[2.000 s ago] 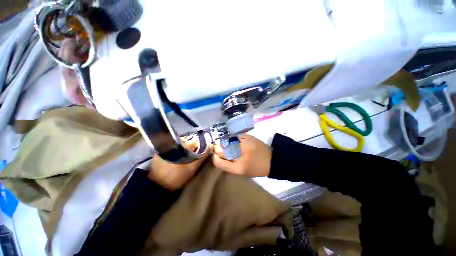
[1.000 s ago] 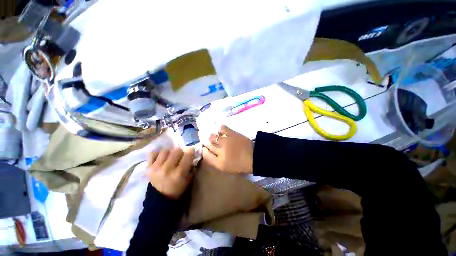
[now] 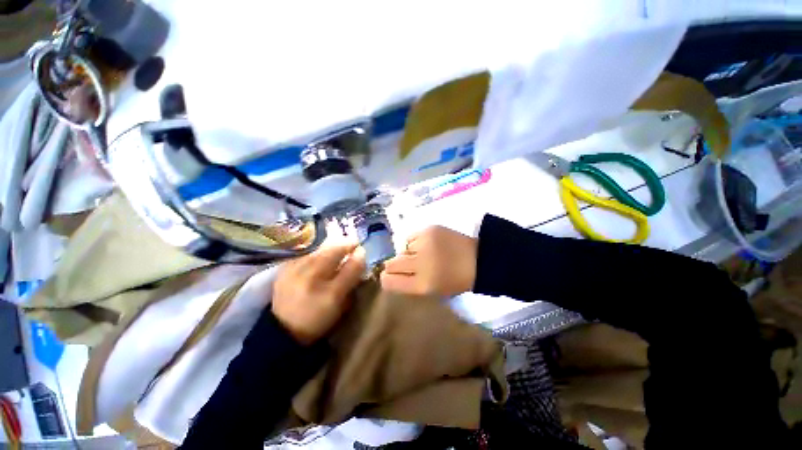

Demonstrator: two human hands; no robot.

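The khaki-brown garment (image 3: 404,338) with white lining (image 3: 145,347) drapes from the machine table over my lap. My left hand (image 3: 317,292) lies on the cloth just left of the presser foot with its grey block (image 3: 376,241), fingertips pressed on the cloth edge. My right hand (image 3: 433,262) is at the right of the foot, fingers bent, pinching the cloth edge near the needle. The exact fingertip contact is partly hidden by the foot. The white sewing machine head (image 3: 325,61) with a blue stripe stands above my hands.
Scissors with green and yellow handles (image 3: 607,206) lie on the table at right. A pink and blue nipper (image 3: 459,185) lies behind my right hand. A clear tub (image 3: 765,198) stands at far right. White and tan scraps (image 3: 572,97) hang on the machine. Grey cloth lies at far left.
The view has shifted over these frames. Since one second ago, my left hand has flattened from a bunched pose and both hands stay beside the foot with the cloth.
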